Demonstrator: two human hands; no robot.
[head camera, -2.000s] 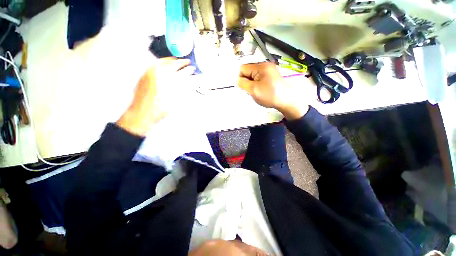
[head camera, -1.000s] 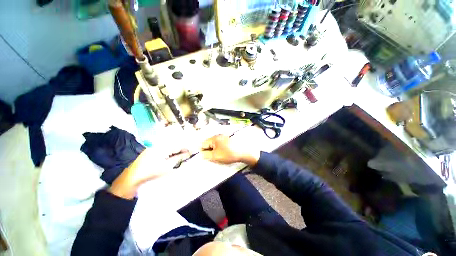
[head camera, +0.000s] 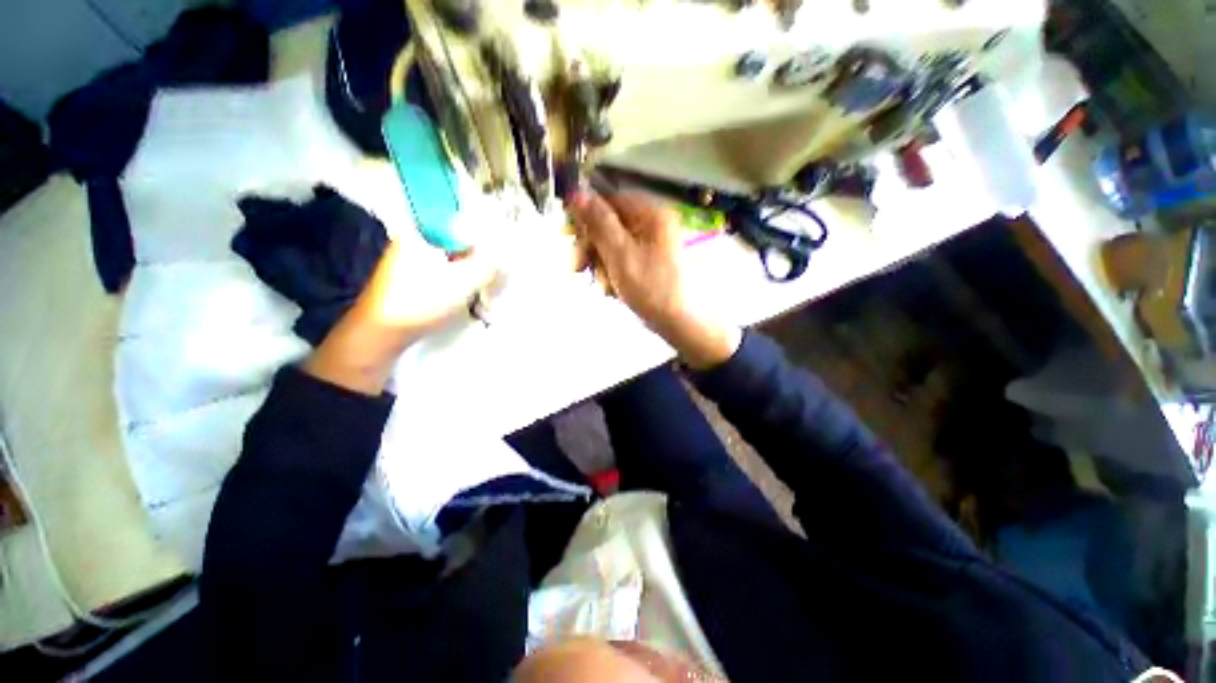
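The cream sewing machine (head camera: 694, 80) fills the top centre, with its needle area washed out by bright light. White fabric (head camera: 494, 367) lies under it and hangs over the table edge to the lap. My left hand (head camera: 414, 294) rests on the fabric left of the needle, fingers towards it; a small dark bit shows by the fingertips. My right hand (head camera: 640, 260) is at the right of the needle, fingers extended up close to the presser area. Glare hides whether either hand grips fabric. A teal guard (head camera: 423, 174) stands left of the needle.
Black shears (head camera: 774, 234), a lime-green snips handle (head camera: 703, 216) and a pink stick (head camera: 702, 239) lie right of my right hand. A dark crumpled cloth (head camera: 314, 254) lies on white pieces (head camera: 200, 320) at left. A plastic bottle (head camera: 1154, 174) stands at far right.
The view has tilted and shifted. My right hand has moved up to the needle area with its fingers extended; it was closed in front of the machine before. My left hand remains on the fabric.
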